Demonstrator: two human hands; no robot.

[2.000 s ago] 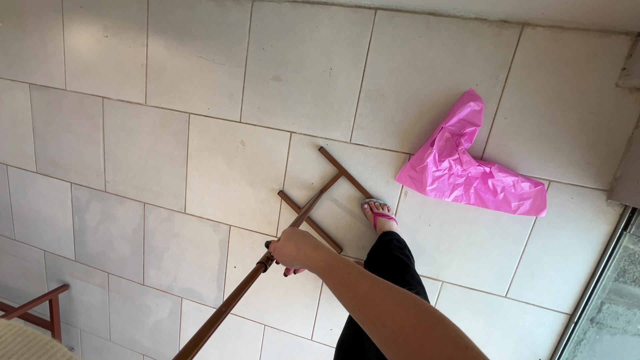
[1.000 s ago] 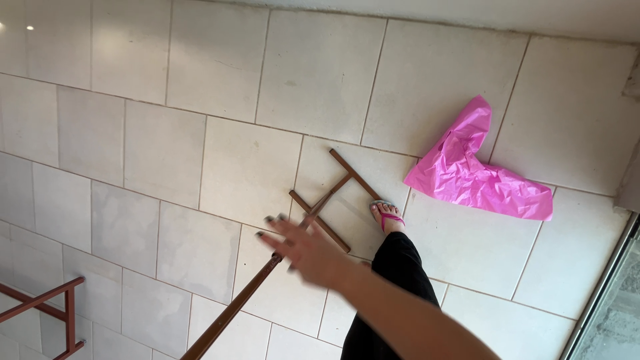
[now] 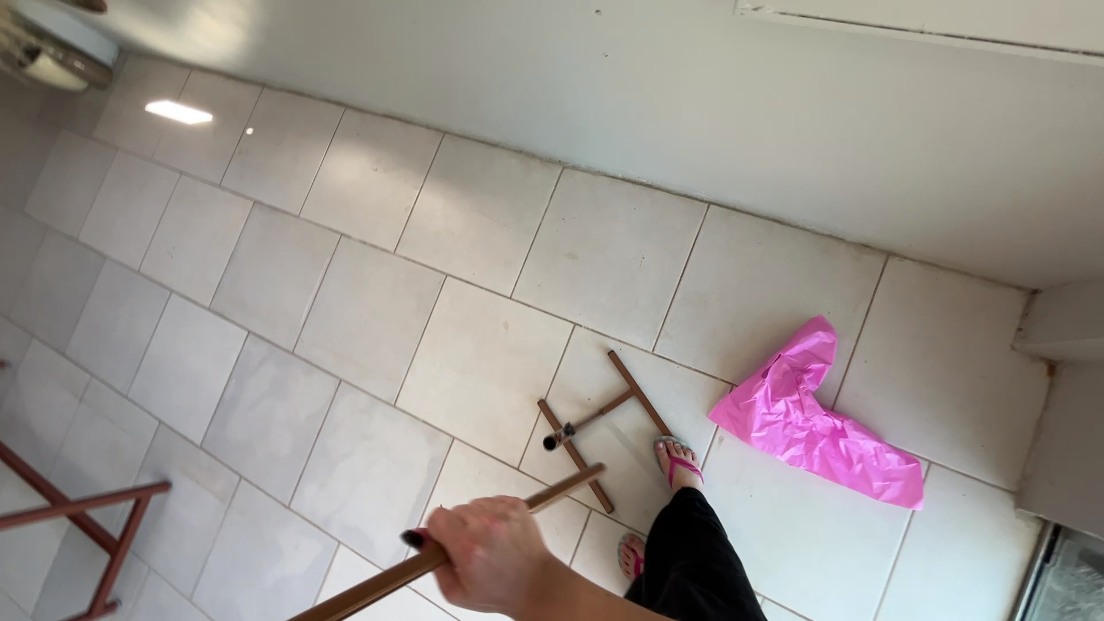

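Observation:
My right hand (image 3: 492, 556) is closed around a brown metal tube (image 3: 371, 595) that slants from the bottom edge up to the right. The tube's free end lies in view just above a brown H-shaped metal base (image 3: 595, 414) on the floor, apart from its short upright stub with a black-topped collar (image 3: 556, 436). My foot in a pink-strapped flip-flop (image 3: 677, 461) is at the end of one base bar. A crumpled pink plastic bag (image 3: 819, 423) lies to the right of the base. My left hand is not in view.
Pale floor tiles (image 3: 483, 354) run along a white wall (image 3: 552, 78) at the top. A reddish-brown metal frame (image 3: 121, 543) stands at lower left. A glass-like panel with a dark edge (image 3: 1065, 569) is at lower right.
My right hand was at the joint, opened, and now grips the tube lower down. The tube has come apart from the base. The view has shifted to take in more wall.

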